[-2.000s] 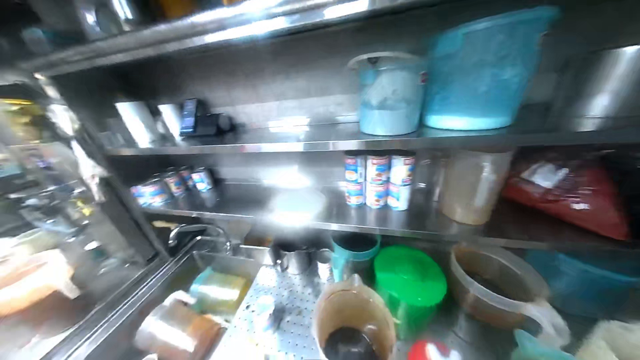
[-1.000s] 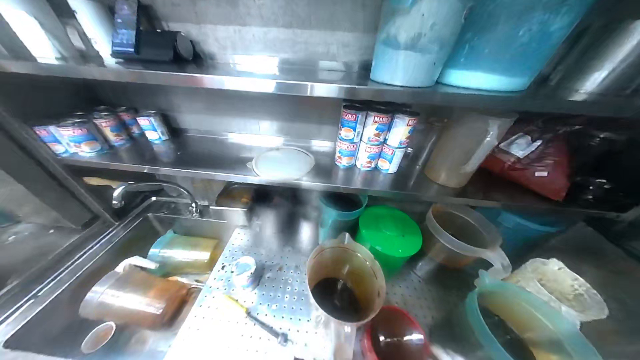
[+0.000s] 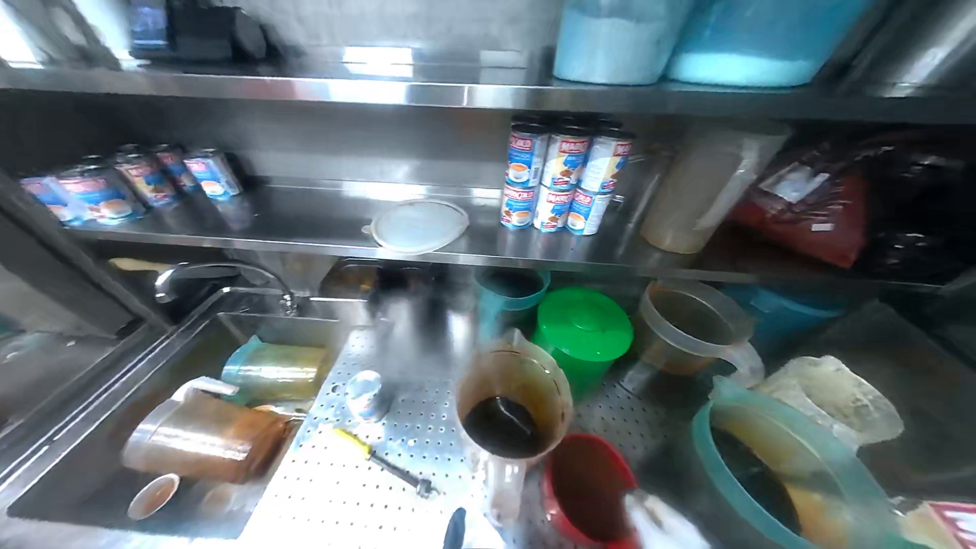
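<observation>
Neither of my hands can be made out. A clear plastic jug with dark liquid stands on the perforated metal tray. Beside it, lower right, is a red container; a blurred whitish shape touches its edge, and I cannot tell what it is. A yellow-handled tool lies on the tray near a small clear container. Behind the jug are a green-lidded container and a teal jug. A large teal-rimmed jug holds dark liquid at the right.
In the sink lie a brown-stained jug, a yellowish jug and a small cup, below a faucet. The shelf above holds stacked cans, a round lid and a tall pitcher.
The view has tilted down and come closer to the counter. More of the tray, the red container and the large teal-rimmed jug shows than in the oldest frame.
</observation>
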